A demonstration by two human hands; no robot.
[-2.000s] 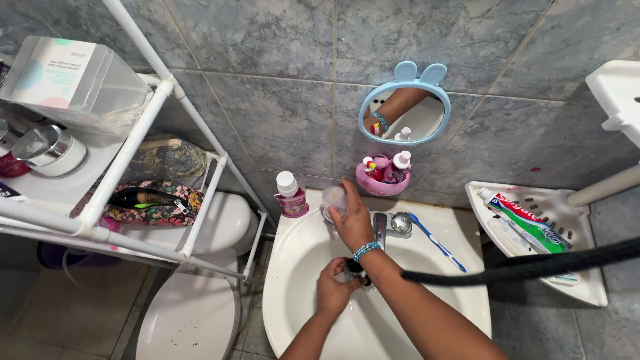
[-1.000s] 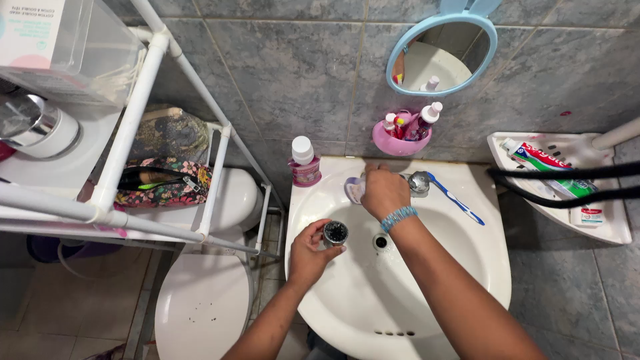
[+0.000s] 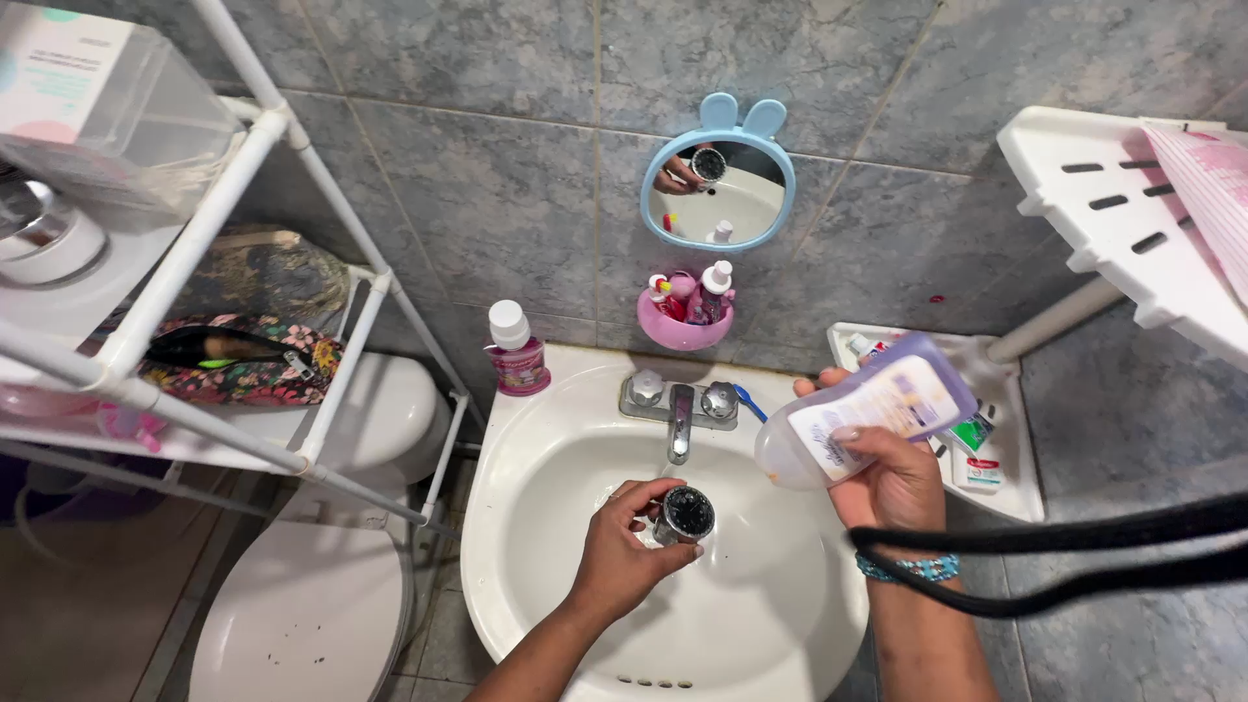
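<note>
My left hand [image 3: 629,546] holds a small cylindrical object with a black top and shiny rim [image 3: 686,514] over the basin of the white sink [image 3: 546,604]. Just above it is the chrome faucet [image 3: 681,419], from which a little water seems to run. In my right hand [image 3: 892,478], which wears a beaded bracelet, a translucent purple bottle with a white label [image 3: 877,409] lies tilted over the sink's right side. The ear-shaped blue mirror [image 3: 720,190] reflects the black-topped object and fingers.
A pink-capped holder [image 3: 685,327] with small bottles hangs under the mirror. A mouthwash bottle [image 3: 519,363] stands at the sink's back left corner. White corner shelves [image 3: 1029,468] are at right, a white pipe rack [image 3: 341,214] and toilet [image 3: 302,614] at left. Black cords [image 3: 1072,536] cross the right side.
My right hand was near the faucet a second ago; it is now to the right, raised with the purple bottle. My left hand still holds the black-topped object, now closer below the spout.
</note>
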